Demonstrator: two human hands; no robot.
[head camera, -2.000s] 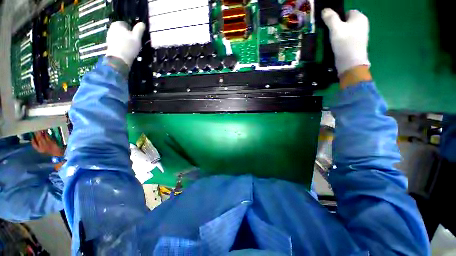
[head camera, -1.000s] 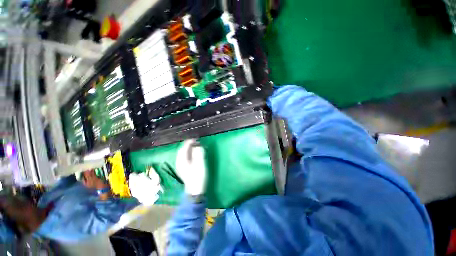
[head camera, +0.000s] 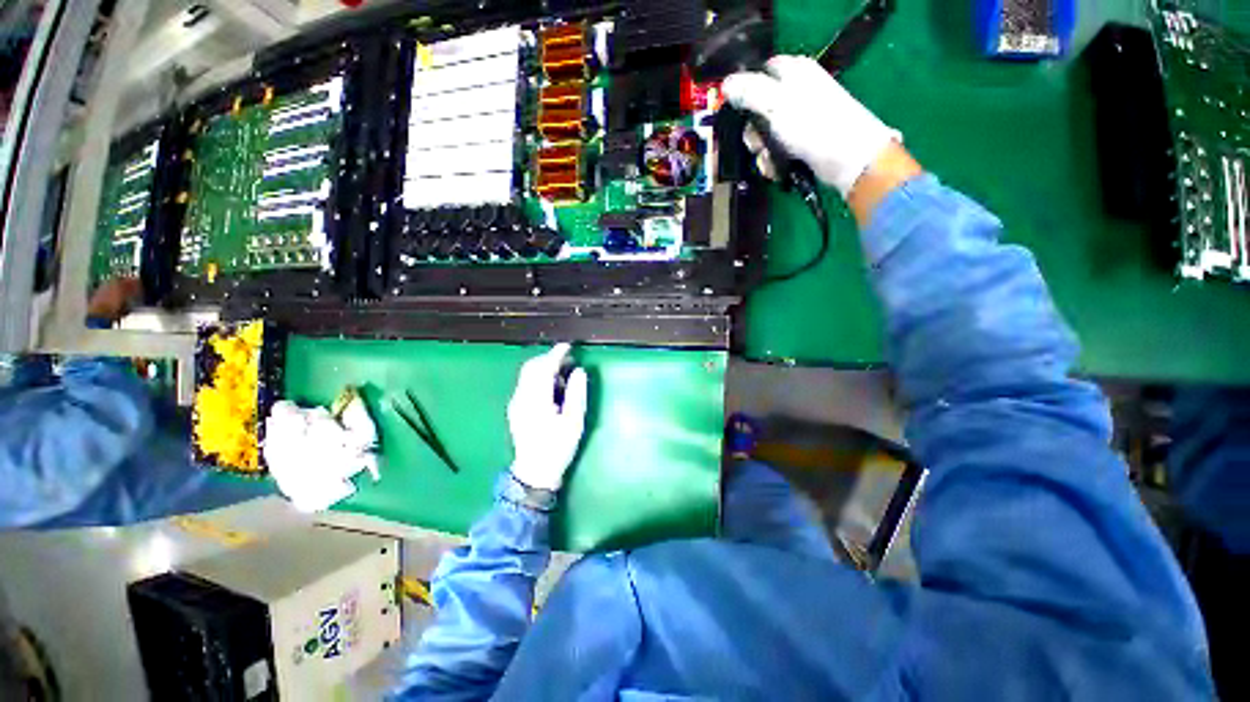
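Observation:
The populated board (head camera: 466, 124) lies in its black carrier frame (head camera: 521, 284), with a white block, orange coils and black round parts. My right hand (head camera: 809, 121), white-gloved, is closed on a black corded tool (head camera: 733, 52) at the frame's right edge. Red light shows on the board beside the tool. A black cable (head camera: 823, 240) hangs from my right hand onto the mat. My left hand (head camera: 546, 422), also gloved, is low over the front green mat (head camera: 644, 439). A small dark spot shows between its fingers; I cannot tell whether it is a held thing.
Tweezers (head camera: 428, 431), a crumpled white cloth (head camera: 318, 453) and a tray of yellow parts (head camera: 230, 398) are front left. Green boards in carriers (head camera: 261, 185) adjoin at left. A blue bin (head camera: 1025, 25) and another board (head camera: 1213, 151) are right. A blue-sleeved person (head camera: 82, 439) is at left.
Both hands have left the frame's sides. My left hand came down to the front mat; my right hand now grips the corded tool. The view has shifted, showing the bin and right board.

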